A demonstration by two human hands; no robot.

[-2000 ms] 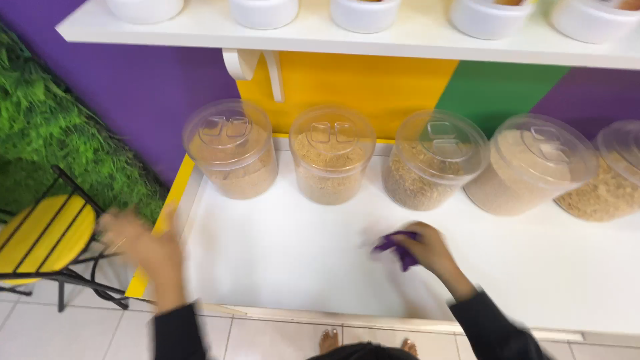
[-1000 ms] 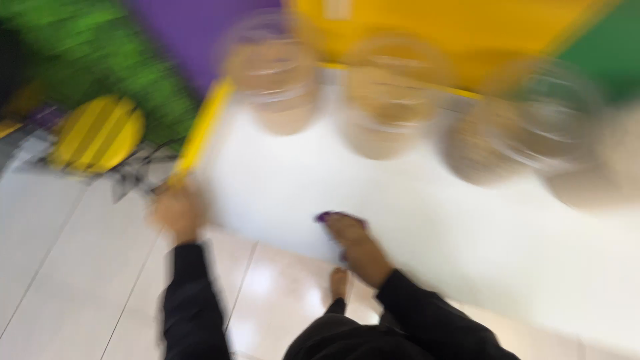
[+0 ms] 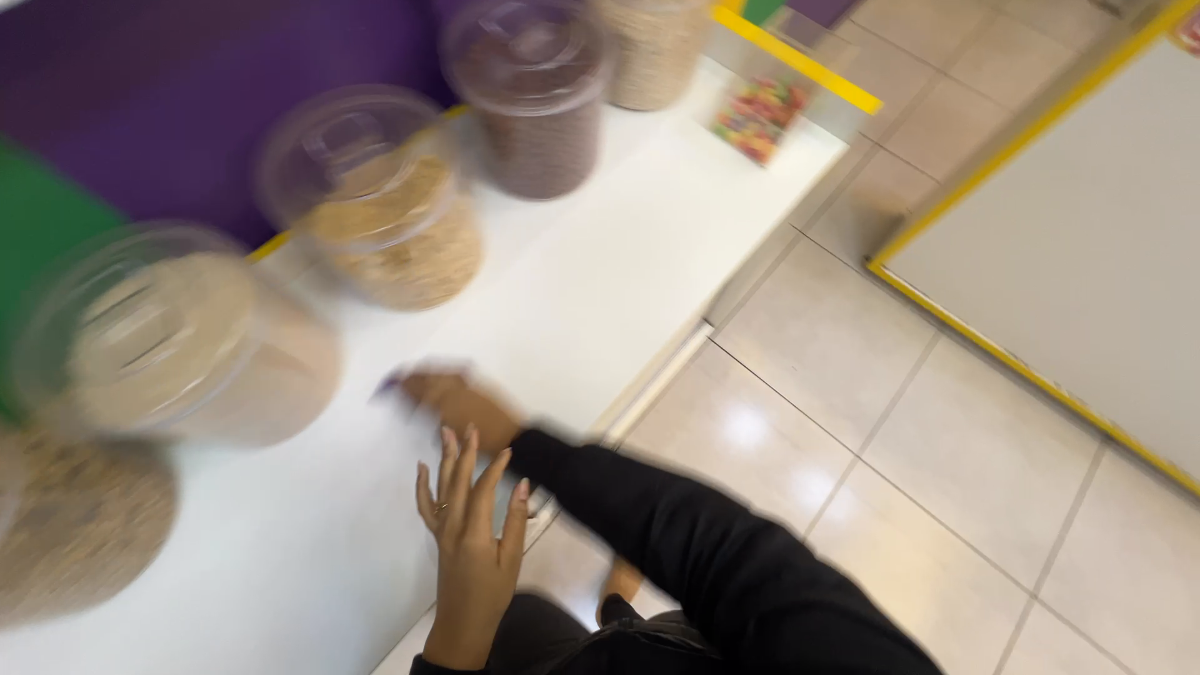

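My right hand [image 3: 459, 403] is on the white counter [image 3: 553, 309], closed around a purple cloth [image 3: 389, 382], of which only a blurred edge shows. My left hand [image 3: 473, 525] is raised at the counter's front edge with its fingers spread and nothing in it; it overlaps the right wrist in view. Nearest the cloth are a clear lidded container of beige powder [image 3: 178, 347] and one of pale yellow flakes [image 3: 394, 225]. A container of brown grains [image 3: 539, 103] stands farther along.
At the back stands another container of pale grains [image 3: 652, 47]. A colourful card or packet [image 3: 759, 117] is at the counter's far end, by a yellow-topped clear panel [image 3: 797, 58]. A yellow-edged white surface [image 3: 1059, 253] is at the right, across the tiled floor [image 3: 862, 422].
The view has swung far along the counter to its other end. My left hand, at the counter's yellow-edged end a second ago, is now beside my right forearm. My right hand still holds the purple cloth.
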